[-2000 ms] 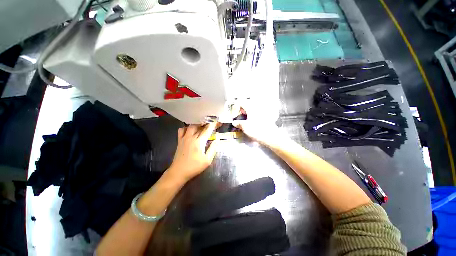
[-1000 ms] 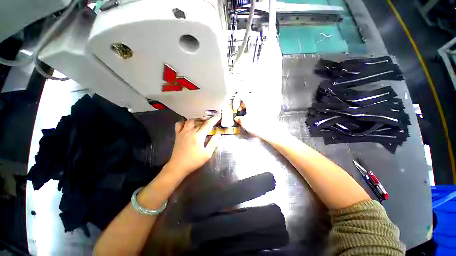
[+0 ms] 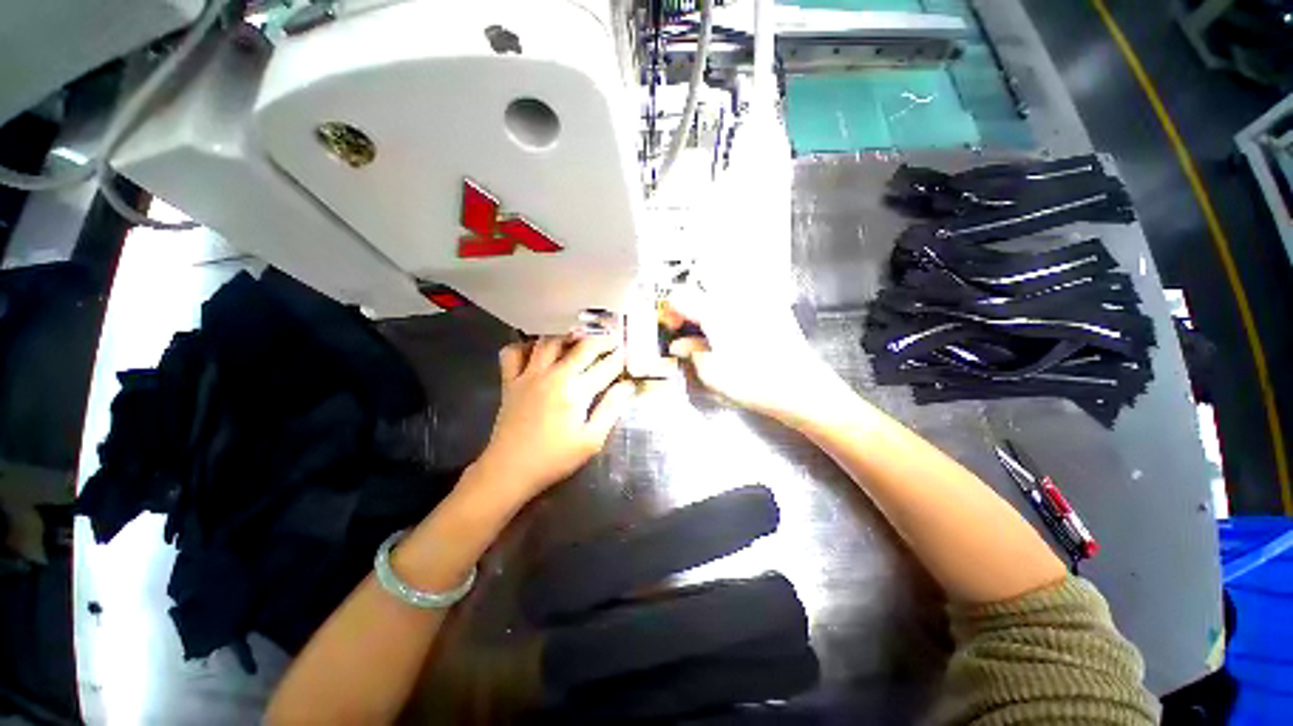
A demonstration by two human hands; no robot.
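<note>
The white sewing machine head point(image 3: 468, 185) with a red three-diamond mark stands over the work spot. My left hand point(image 3: 560, 411) lies palm down at its lower edge, fingertips beside the work clamp point(image 3: 647, 355). My right hand point(image 3: 730, 366) is at the clamp's right side, fingers bent around a small dark piece beneath the head. Glare and the fingers hide most of this piece and whether either hand grips it. Plain black strips point(image 3: 681, 645) lie in flat stacks nearest me.
A black heap of cut pieces point(image 3: 270, 468) lies left. Black strips with pale lines point(image 3: 1014, 305) are fanned at right, with red-handled snips point(image 3: 1049, 504) below. A blue crate point(image 3: 1258, 610) is at the right edge. A teal bed cover point(image 3: 908, 107) is behind the head.
The yellow piece seen between my hands earlier is now mostly out of sight at the clamp. My right hand has shifted slightly. My left hand stays nearly in place.
</note>
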